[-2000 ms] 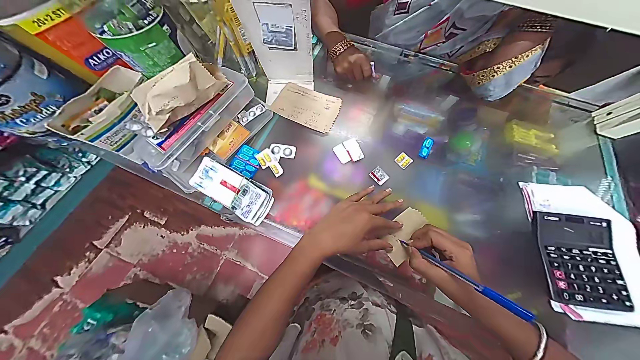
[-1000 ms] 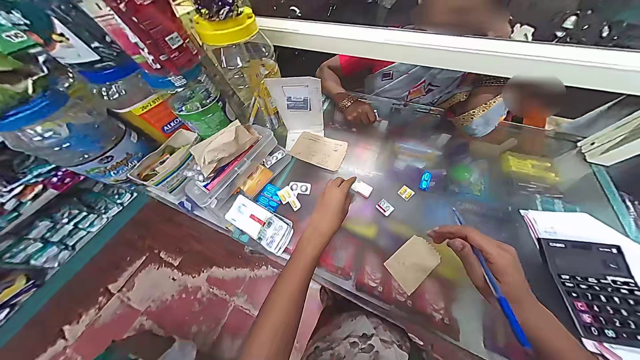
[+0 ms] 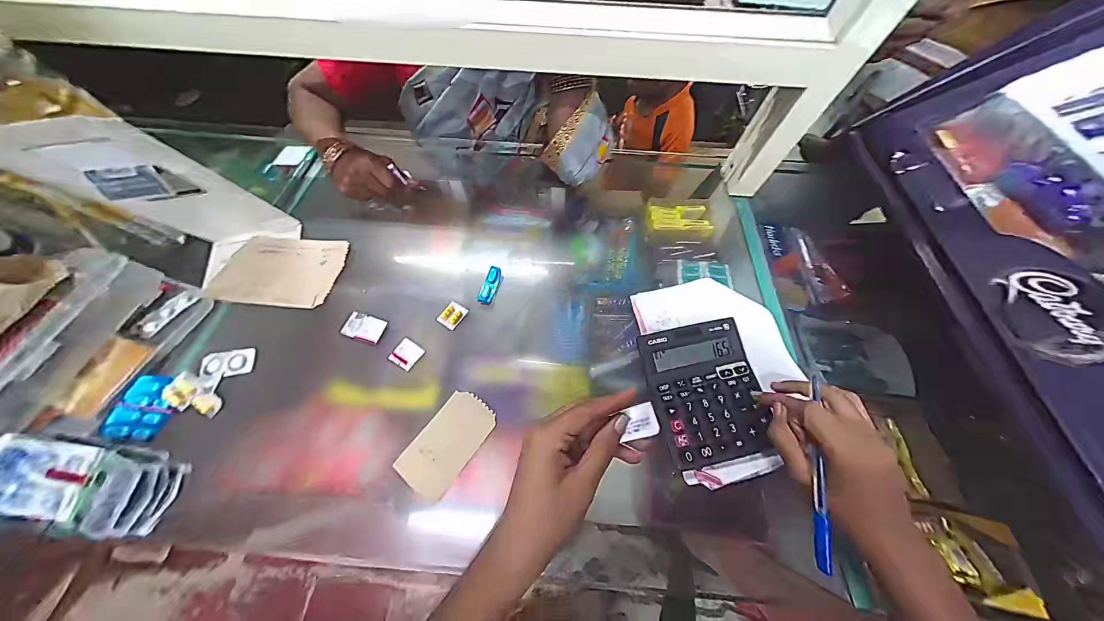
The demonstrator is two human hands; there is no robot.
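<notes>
My left hand pinches a small white blister piece beside the left edge of a black Casio calculator. The calculator rests on white papers. Over its right side is my right hand, holding a blue pen with its fingertips at the keys. A small brown paper envelope lies on the glass counter left of my left hand. Farther back lie two small white blister pieces, a yellow tablet piece and a blue blister piece.
A larger brown envelope, blue blister strips, stacked packs and a plastic tray are on the left. Across the counter, a person's hand rests near a white frame. A dark Cadbury cabinet stands at right.
My left hand has picked up a white blister piece and moved right to the calculator. My right hand, still with the pen, has left the brown envelope and reached the keys. The view has swung right.
</notes>
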